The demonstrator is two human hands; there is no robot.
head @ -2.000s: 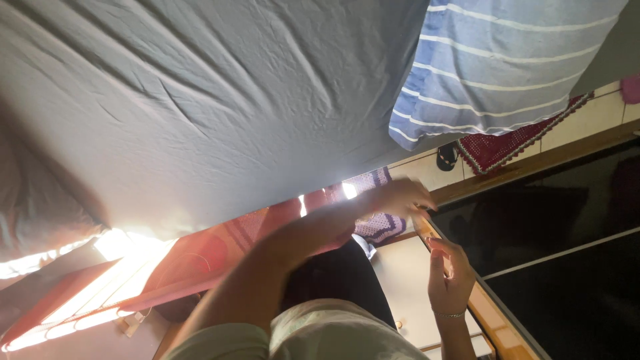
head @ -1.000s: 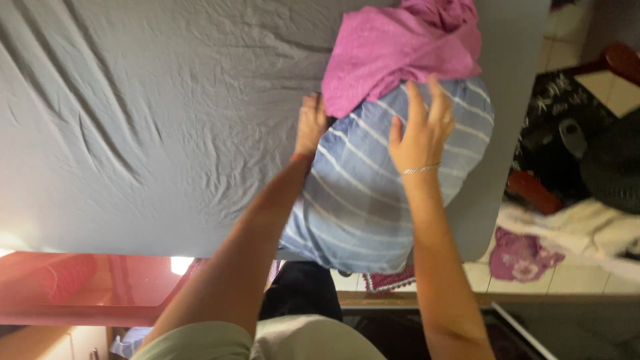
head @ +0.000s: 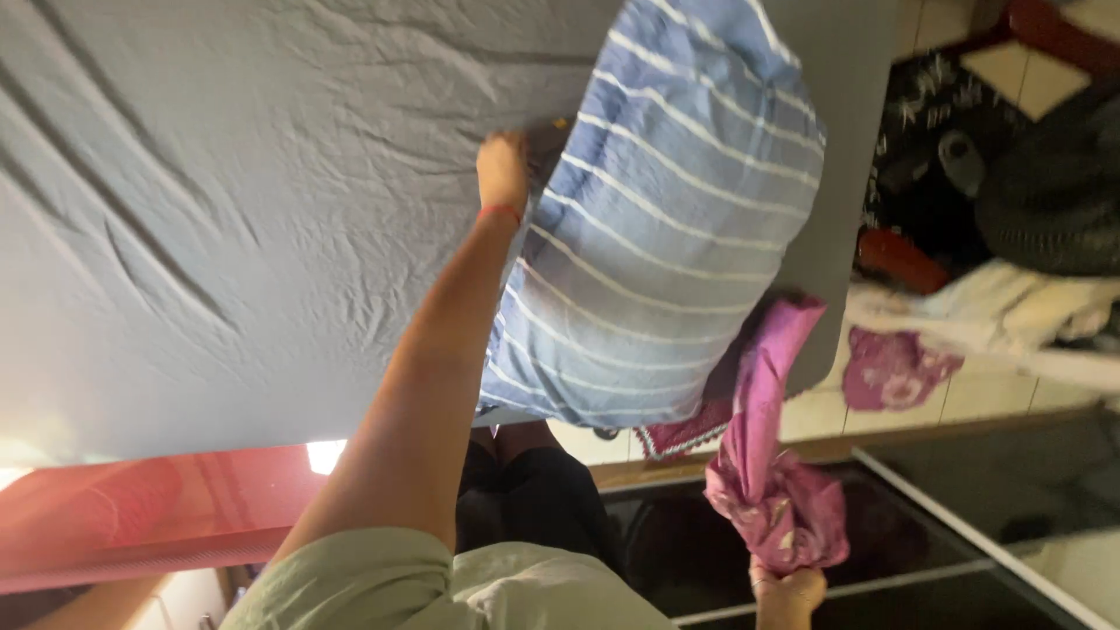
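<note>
A blue pillow with white stripes (head: 665, 227) lies on a bed with a wrinkled grey fitted sheet (head: 306, 219). My left hand (head: 504, 171), a red band at its wrist, rests on the sheet beside the pillow's left edge; its fingertips are hard to make out. At the lower right my right hand (head: 787, 593) grips a bunched pink cloth (head: 779, 490), whose long end reaches up past the pillow's lower right side.
A dark glossy panel with pale strips (head: 735, 542) is at the lower right. Beyond the bed lie a patterned purple cloth (head: 897, 372), pale fabric (head: 1006, 306) and a dark red mat (head: 682, 436). A red surface (head: 175, 499) is at the lower left.
The pink cloth lay over the pillow's upper end one second ago; my right hand now holds it off the pillow, down and to the right. The view has shifted widely since the oldest frame.
</note>
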